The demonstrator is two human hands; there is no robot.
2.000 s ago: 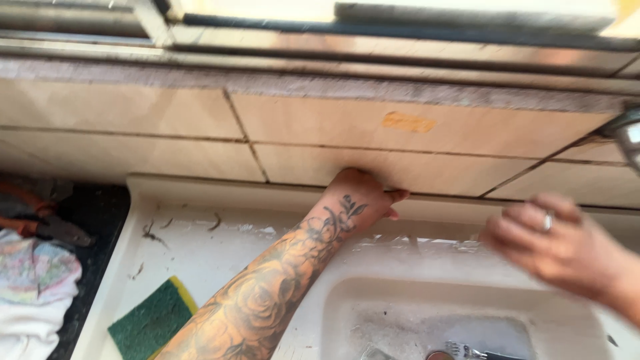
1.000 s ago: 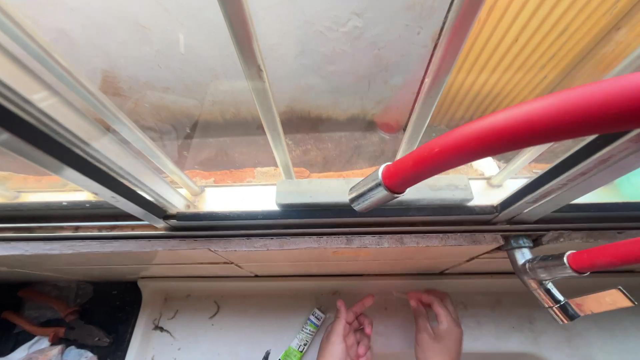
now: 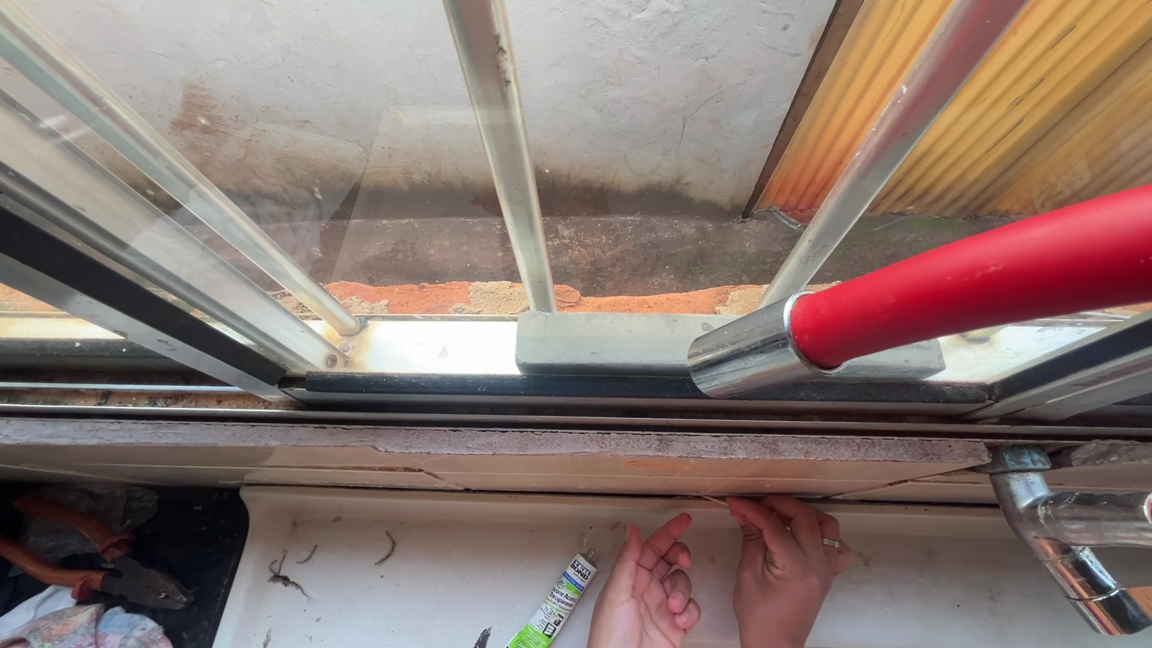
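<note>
My right hand (image 3: 785,571), with a ring on one finger, pinches a thin, light strip (image 3: 714,499) between thumb and fingertips. The strip lies close to the seam between the wall tiles and the back rim of the white sink (image 3: 450,508). Palm up, my left hand (image 3: 643,585) is just left of it, fingers loosely curled and apart, with nothing seen in them. Beside that hand, a green and white tube of Tekbond sealant (image 3: 556,603) lies on the sink's surface. Dark scraps of residue (image 3: 286,576) are scattered farther left.
A red flexible faucet hose (image 3: 972,279) with a chrome end hangs over the window ledge at right. Its chrome faucet (image 3: 1057,540) juts out below. Orange-handled pliers (image 3: 135,580) and a cloth (image 3: 90,627) lie on the dark counter at left. Metal window bars (image 3: 508,162) stand ahead.
Two seconds ago my left arm reached across to the tile seam; it is now drawn back, palm up. My right hand has come in to the seam. The view has tilted up toward the window.
</note>
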